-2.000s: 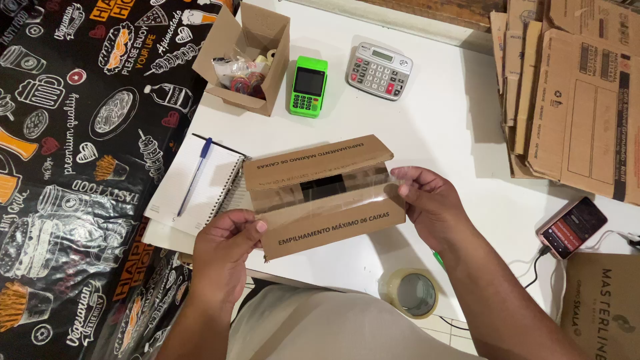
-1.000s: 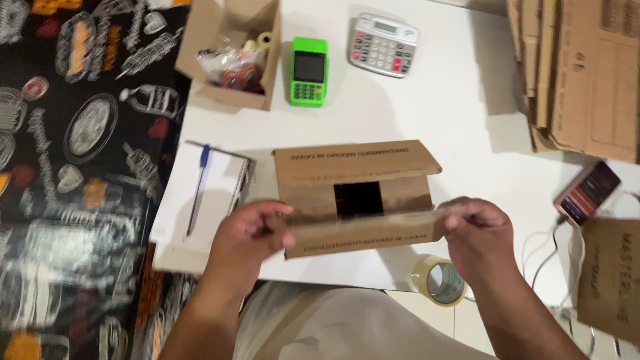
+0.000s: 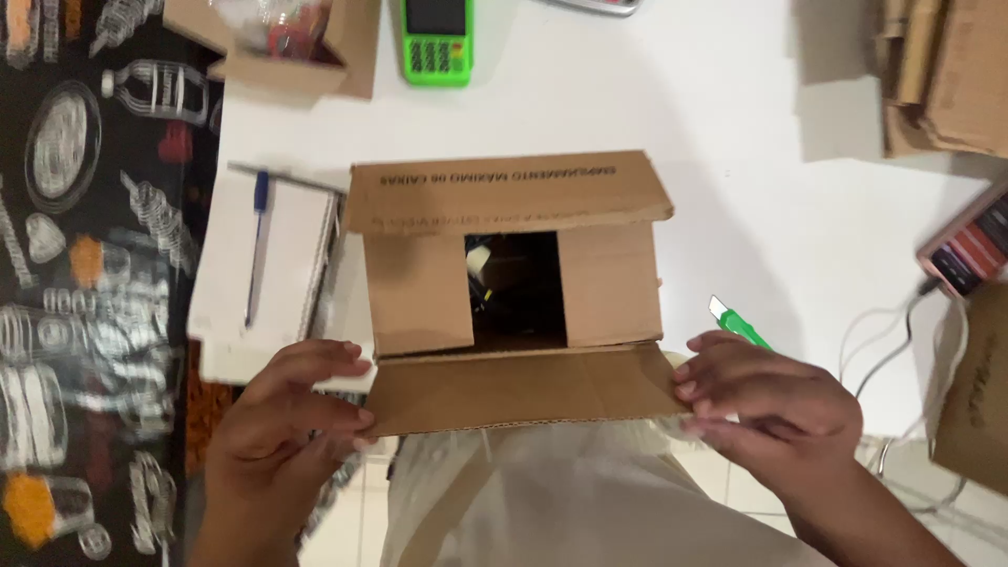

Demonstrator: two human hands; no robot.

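A cardboard box (image 3: 610,291) stands on the white table with its two short flaps folded in and a gap between them, through which a dark inside with a few small items shows. Its far long flap leans outward and bears print; the near long flap is folded out toward my body. My left hand (image 3: 295,425) touches the left corner of that near flap, thumb against it and fingers apart. At the flap's right end, my right hand (image 3: 768,402) pinches the corner. A green utility knife (image 3: 740,327) with its blade out lies just beyond my right fingers.
A spiral notebook (image 3: 276,252) with a blue pen (image 3: 256,244) lies to the left. Behind are an open carton (image 3: 354,47), a green card terminal (image 3: 437,47) and a calculator (image 3: 606,4). Flattened cardboard (image 3: 969,87), a cabled phone (image 3: 969,244) and another carton (image 3: 976,394) stand right.
The near long flap, raised over the opening one second ago, is now folded out toward my body. The utility knife has come into plain sight; the tape roll is now mostly hidden. The view is closer.
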